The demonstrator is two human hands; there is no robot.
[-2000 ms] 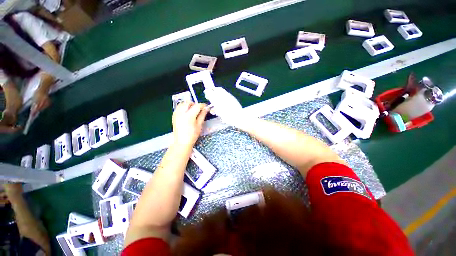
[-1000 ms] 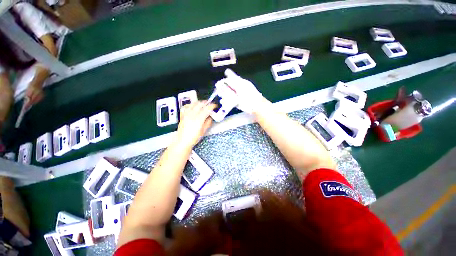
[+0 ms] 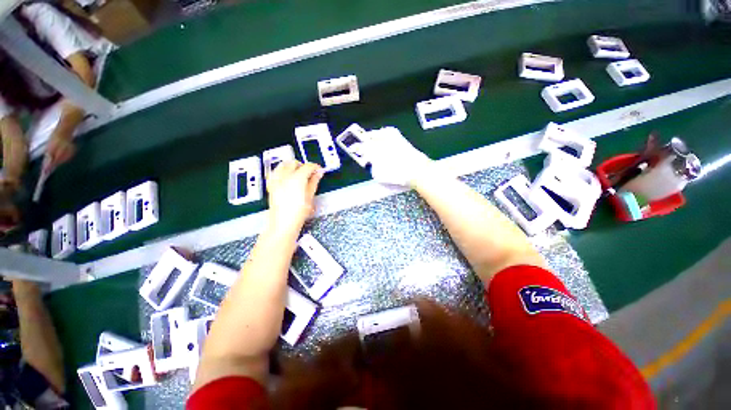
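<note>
White rectangular housings with open windows lie on the green conveyor belt. My right hand (image 3: 397,158), in a white glove, is at the near side of the belt with its fingers on a tilted housing (image 3: 351,141), whose right part it hides. My left hand (image 3: 295,190) is bare, its fingers bunched at the belt's near rail, just below a housing (image 3: 279,158) that it partly overlaps. Whether the left fingers hold something small is hidden. Another housing (image 3: 317,146) stands between the hands, in line with one further left (image 3: 244,180).
A bubble wrap sheet (image 3: 401,240) in front bears loose housings. A housing pile (image 3: 565,188) lies right, beside a red tray (image 3: 669,207) with a bottle (image 3: 661,178). A pale rail (image 3: 481,156) edges the belt. Other people's arms (image 3: 60,144) are at left.
My hands have moved apart. The housing that was between them now lies on the belt in the left row. My right hand is at another housing. Belt housings have shifted left.
</note>
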